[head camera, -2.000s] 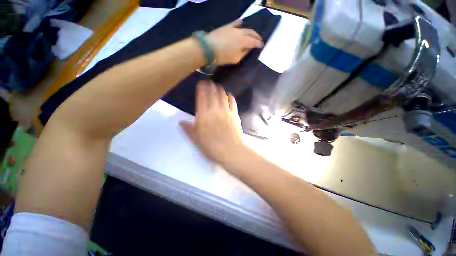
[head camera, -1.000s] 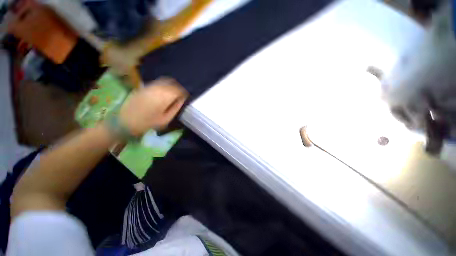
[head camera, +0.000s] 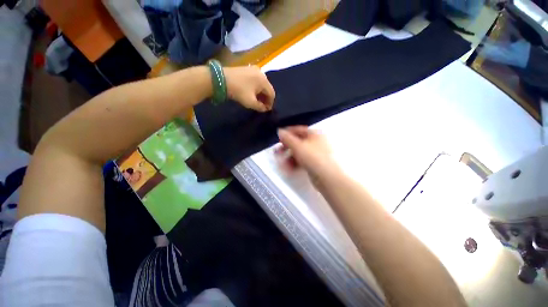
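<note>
A long dark cut panel (head camera: 360, 75) lies flat across the left and back of the white table, its near end at the table's front edge. My left hand (head camera: 251, 87), with a green bangle at the wrist, is over the panel near that end, fingers curled together and pinching a bit of the dark cloth. My right hand (head camera: 302, 150) is just right of the panel's near edge, blurred, fingers bent and apart; I see no cloth in it. The sewing machine head (head camera: 520, 198) is at the right edge, with no cloth under it.
Orange-yellow tape (head camera: 294, 39) edges a brown board behind the panel. Denim-blue cloth (head camera: 195, 30) is heaped at upper left. A green printed cloth or bag (head camera: 174, 174) hangs at the table's front left. The ruler-marked table edge (head camera: 288, 222) runs diagonally below my right hand. Dark cloth covers the lap.
The view has swung left from the machine. The dark cloth left the needle area, and the long panel now shows spread out. My left hand has moved onto it; my right hand is back in view.
</note>
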